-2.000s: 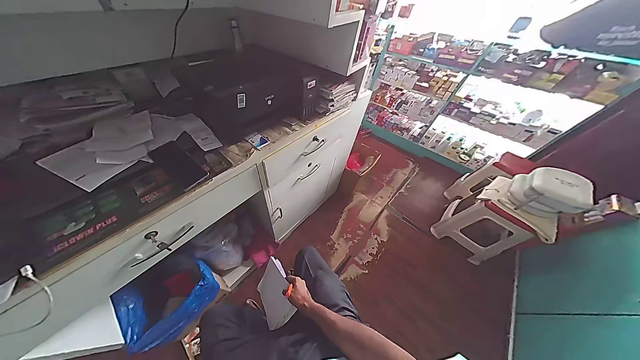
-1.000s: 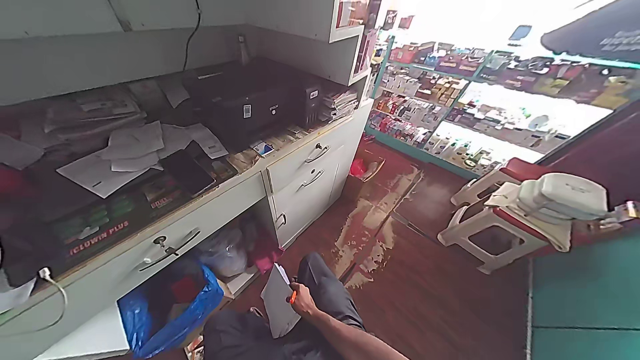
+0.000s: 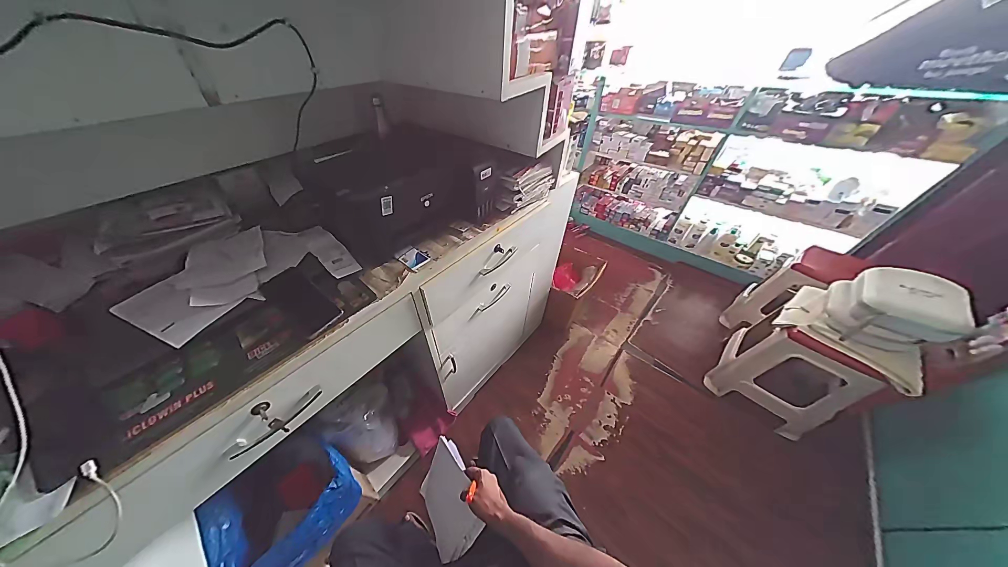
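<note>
Near the bottom centre, my right hand is closed around an orange pen and rests at the edge of some white sheets or a notepad. The papers lie over my lap, between my dark trouser legs. Whether the fingers also grip the papers cannot be told. My left hand is not in view. Left of my lap, a blue plastic bag hangs in the space under the desk.
A white desk runs along the left, bearing loose papers, a black printer and a white cable. Stacked plastic stools stand at the right. Beyond them are stocked glass shelves. A small open box sits beside the drawers.
</note>
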